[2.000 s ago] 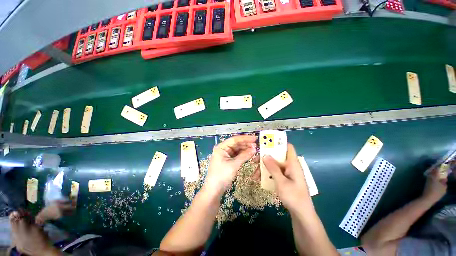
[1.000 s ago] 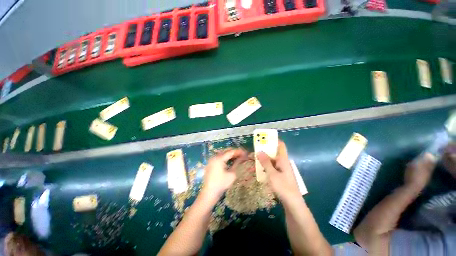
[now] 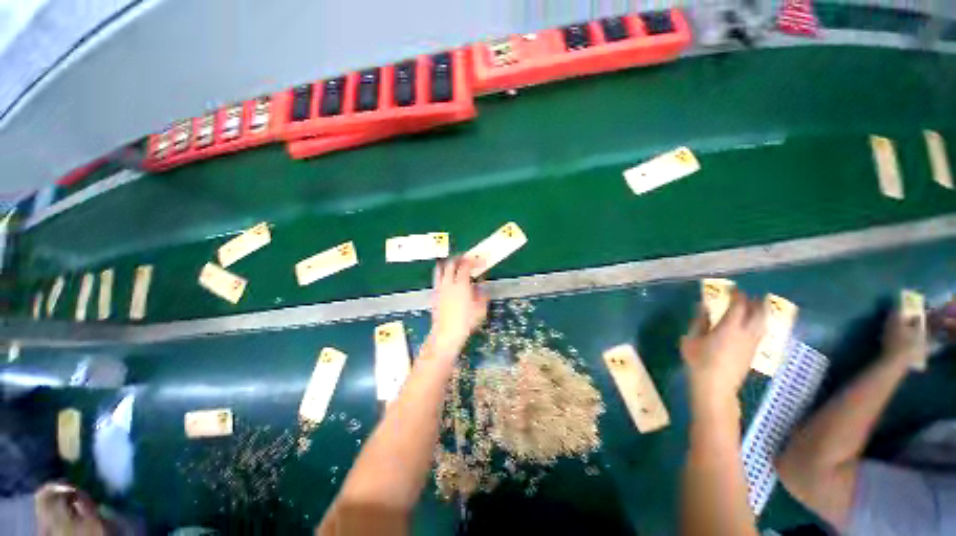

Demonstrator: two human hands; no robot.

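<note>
My left hand (image 3: 458, 304) reaches over the rail, its fingertips at the near end of a pale gold phone back cover (image 3: 499, 246) on the belt; whether they grip it is unclear. My right hand (image 3: 725, 345) is over another cover (image 3: 717, 297) on the near side, its fingers around the lower part, with the yellow camera end showing. A heap of tiny gold-tan lens rings (image 3: 540, 403) lies between my arms. A cover (image 3: 636, 388) lies right of the heap, and another (image 3: 392, 361) lies left of it.
The grey divider rail (image 3: 598, 277) crosses between belt and worktop. Red trays (image 3: 377, 124) stand on the far side. Several covers lie along the green belt. A white perforated strip (image 3: 784, 419) and another cover (image 3: 775, 335) lie right, near another person's arm (image 3: 839, 429). Another hand shows lower left.
My hands have moved apart from above the heap, the left out to the belt and the right to the right. The heap is more exposed. A cover now lies farther out on the belt.
</note>
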